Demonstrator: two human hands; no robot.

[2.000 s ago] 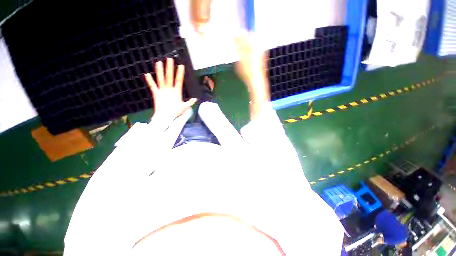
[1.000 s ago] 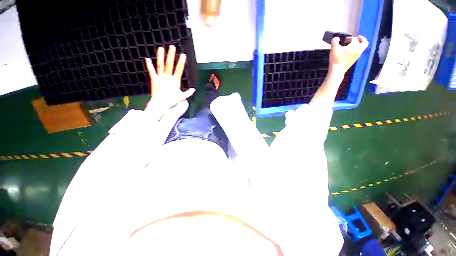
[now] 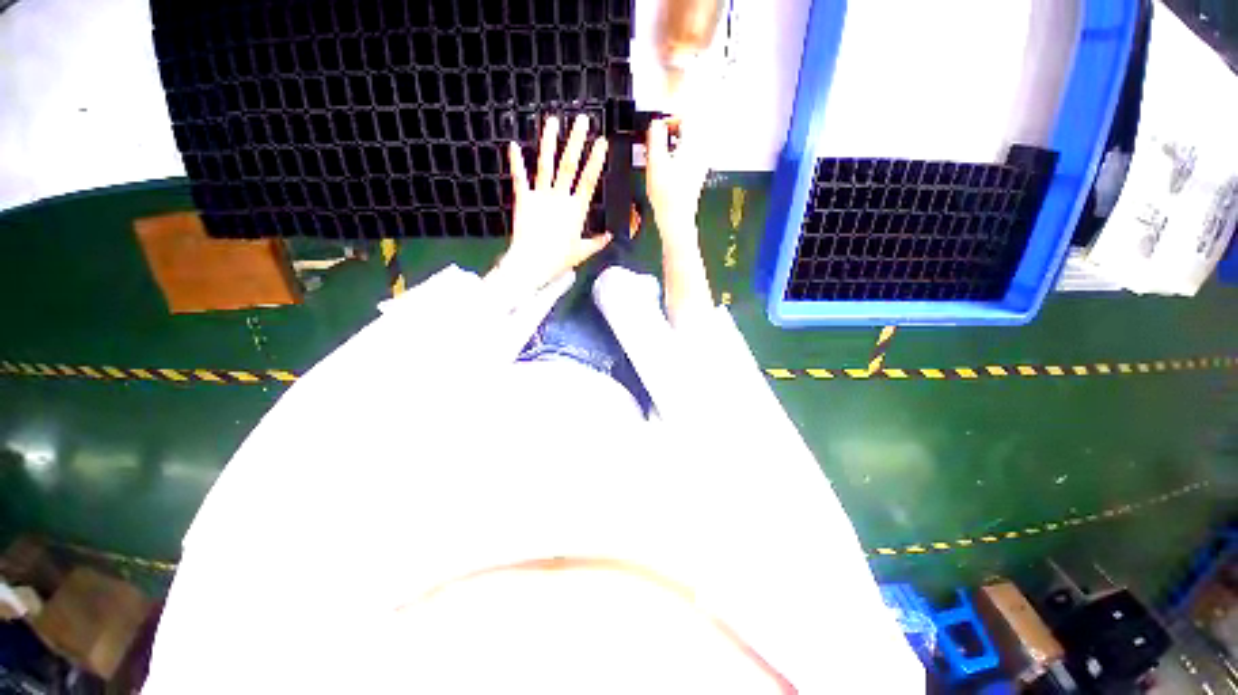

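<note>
Black housings [image 3: 367, 122] lie edge to edge in a grid on the black layout board, whose bare right strip [image 3: 619, 183] shows. My left hand [image 3: 554, 204] rests palm down with fingers spread on the lower right of the grid and holds nothing. My right hand [image 3: 676, 183] is at the board's right edge, its fingertips on a small black housing piece [image 3: 644, 121] that reaches over the edge strip; the fingers partly hide it. The blue crate [image 3: 907, 315] to the right holds more black housings [image 3: 903, 231] in its near part, over a white liner [image 3: 937, 82].
An amber bottle [image 3: 690, 25] lies on white bench paper [image 3: 754, 95] between board and crate. A printed white bag [image 3: 1170, 204] is right of the crate. An orange-brown box [image 3: 217, 262] is below the board's left. Green floor [image 3: 543, 448] has yellow-black tape.
My right hand has come left from over the crate to the board's edge with a black piece. My left hand stays spread on the grid. The view has shifted, so bench things sit further right.
</note>
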